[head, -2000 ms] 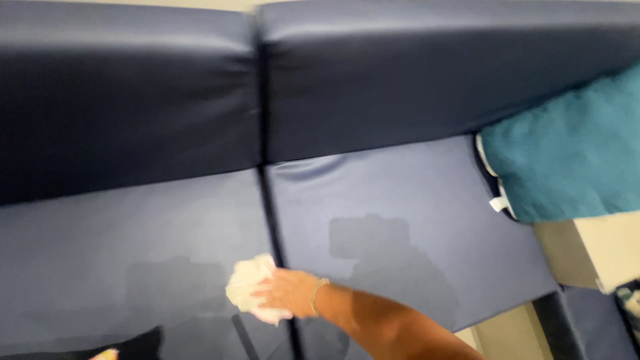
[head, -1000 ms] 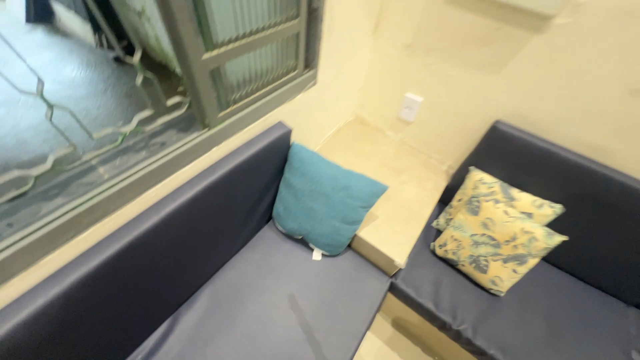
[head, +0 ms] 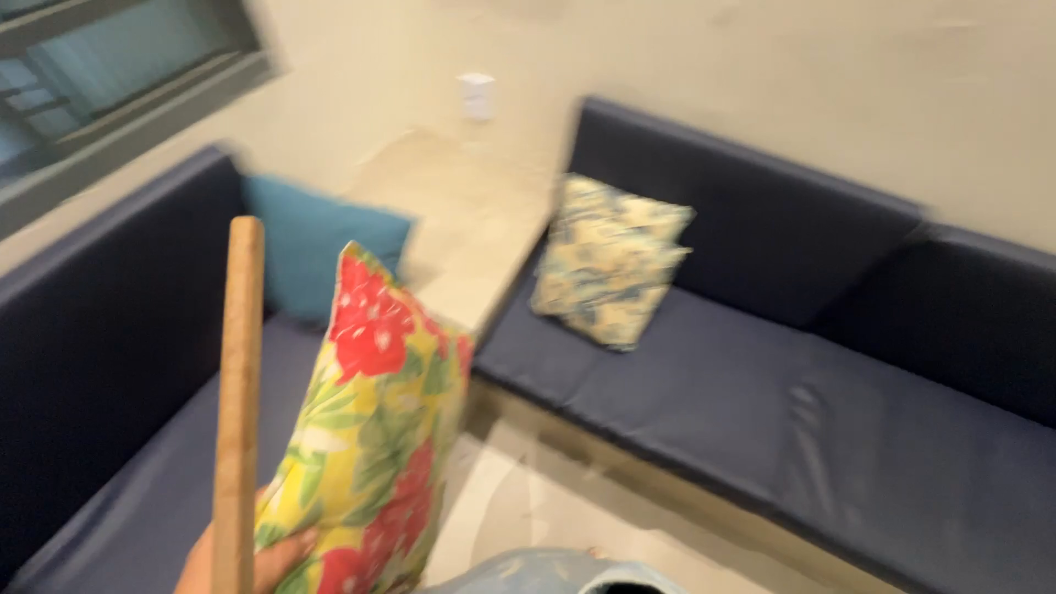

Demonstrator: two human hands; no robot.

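Observation:
At the lower left, my left hand point(head: 280, 561) grips a floral cushion point(head: 371, 429), yellow with red flowers and green leaves. A wooden stick point(head: 239, 388) stands upright beside the cushion, in front of that hand; whether the hand also holds it, I cannot tell. Behind the cushion, a teal cushion point(head: 322, 239) leans at the end of the left navy sofa. Yellow and blue patterned cushions point(head: 610, 264) lean against the backrest of the other sofa. My right hand is out of view.
The left sofa seat point(head: 140, 495) and the right sofa seat point(head: 742, 404) flank a beige corner ledge point(head: 462, 214). A wall outlet point(head: 477, 96) sits above the ledge. A window frame point(head: 148, 107) is at upper left. Pale floor point(head: 536, 495) shows below.
The view has swung from the sofa seat to the room's corner. A hand with a pale cloth on the seat, seen two seconds ago, is out of view. The floral cushion and the stick have come into view.

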